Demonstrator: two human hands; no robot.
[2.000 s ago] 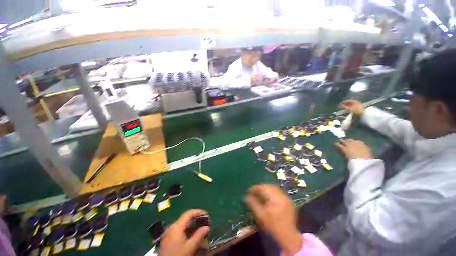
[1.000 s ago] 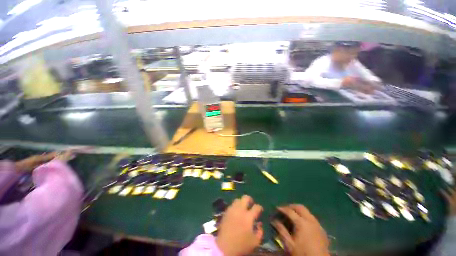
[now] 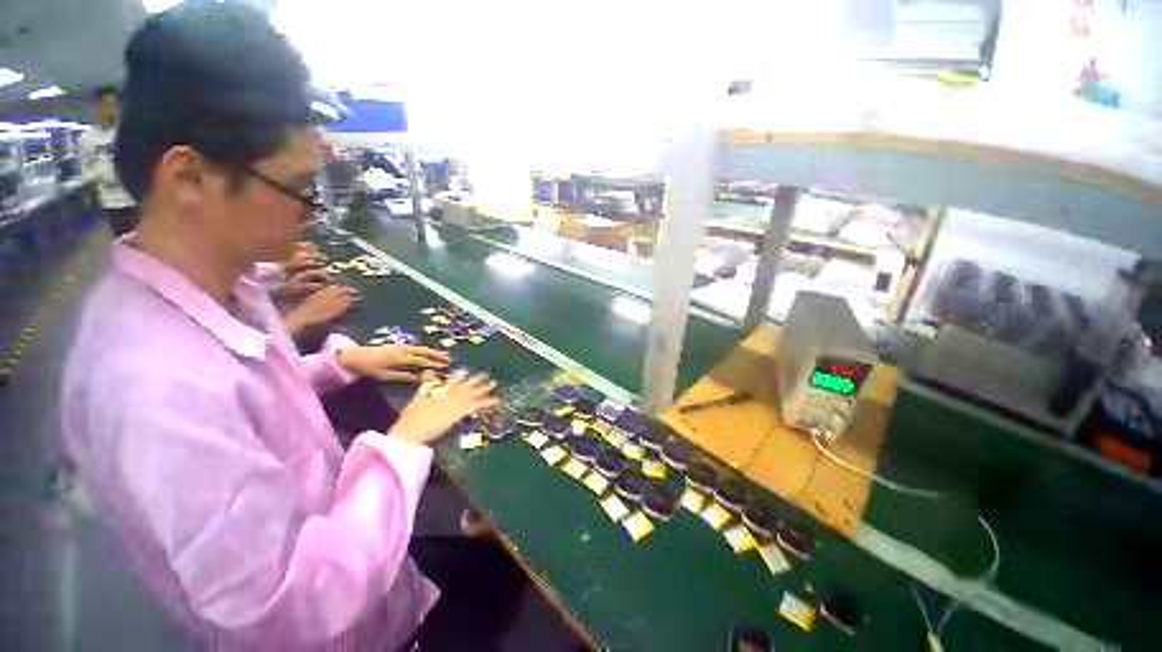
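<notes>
Neither of my hands is in the picture. Rows of dark watch assemblies [image 3: 627, 483] lie on the green bench [image 3: 561, 573], each with a white and yellow battery [image 3: 638, 525] beside it. One more assembly [image 3: 837, 609] lies apart at the lower right, its battery [image 3: 796, 611] to its left. Another dark unit [image 3: 749, 639] is cut off by the bottom edge. The test probe [image 3: 934, 639] is partly cut off at the bottom right. Its white cord [image 3: 879, 481] runs from the power supply [image 3: 826, 369], which shows red and green digits.
A person in a pink smock [image 3: 242, 471] works at the left, hands over the bench by more assemblies. Further hands and units are beyond. The power supply stands on a wooden board [image 3: 714, 439] with a thin dark stick [image 3: 717, 403]. A metal post [image 3: 675, 280] rises behind the rows.
The view has swung to the left, so the power supply now sits at the right and the pink-smocked neighbour shows large. Both my hands have left the picture.
</notes>
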